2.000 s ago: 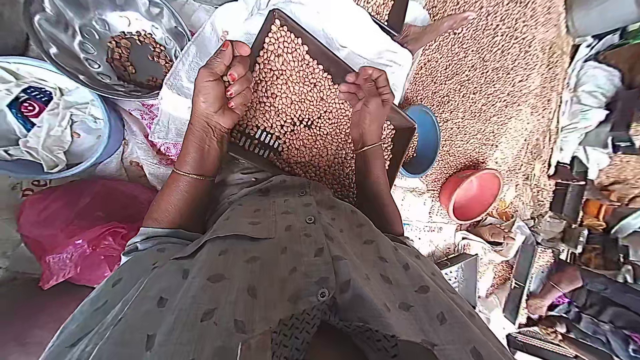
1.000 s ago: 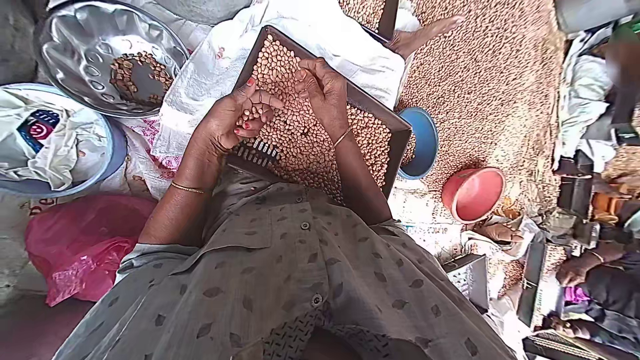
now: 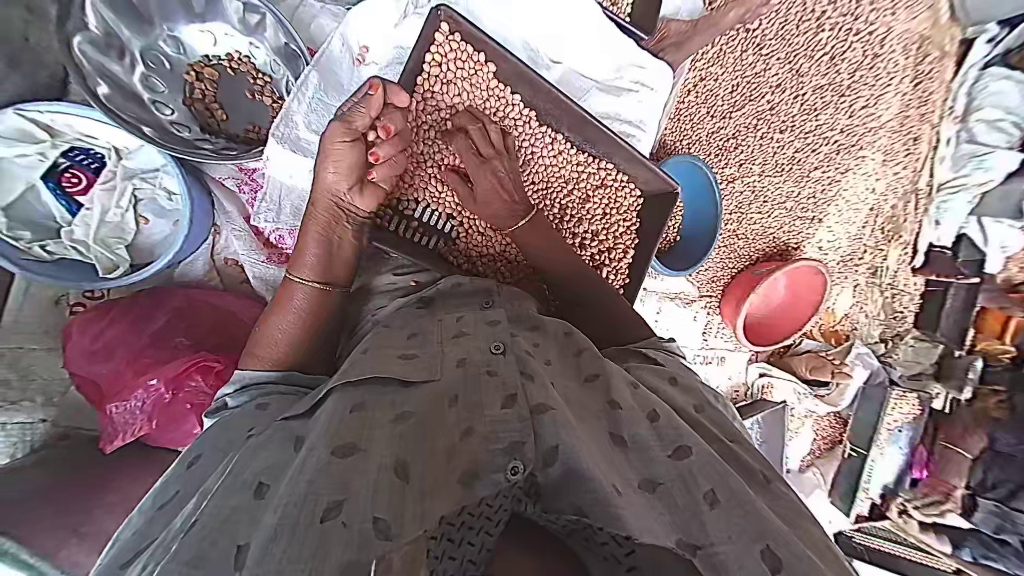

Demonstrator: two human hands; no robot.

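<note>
A dark rectangular tray (image 3: 588, 144) with a slotted base lies tilted at my lap, holding a thick layer of peanut kernels (image 3: 584, 204). My left hand (image 3: 368, 144) is raised at the tray's left side, fingers curled toward the palm; whether anything is inside them is hidden. Reaching into the tray, my right hand (image 3: 488, 168) rests palm down on the kernels with its fingers slightly bent and spread. The tray's slots (image 3: 420, 224) show near my left wrist. A thin bangle circles each wrist.
To the left are a metal basin (image 3: 152, 76) with brownish pieces, a blue tub (image 3: 196, 212) holding white plastic, and a pink plastic bag (image 3: 160, 352). On the right are a blue bowl (image 3: 696, 212), a red bowl (image 3: 780, 304), spread kernels (image 3: 808, 136) and another person's foot (image 3: 696, 32).
My right hand has come down from near my left hand onto the kernels. My left hand, which showed kernels in its palm a second ago, has turned and curled its fingers.
</note>
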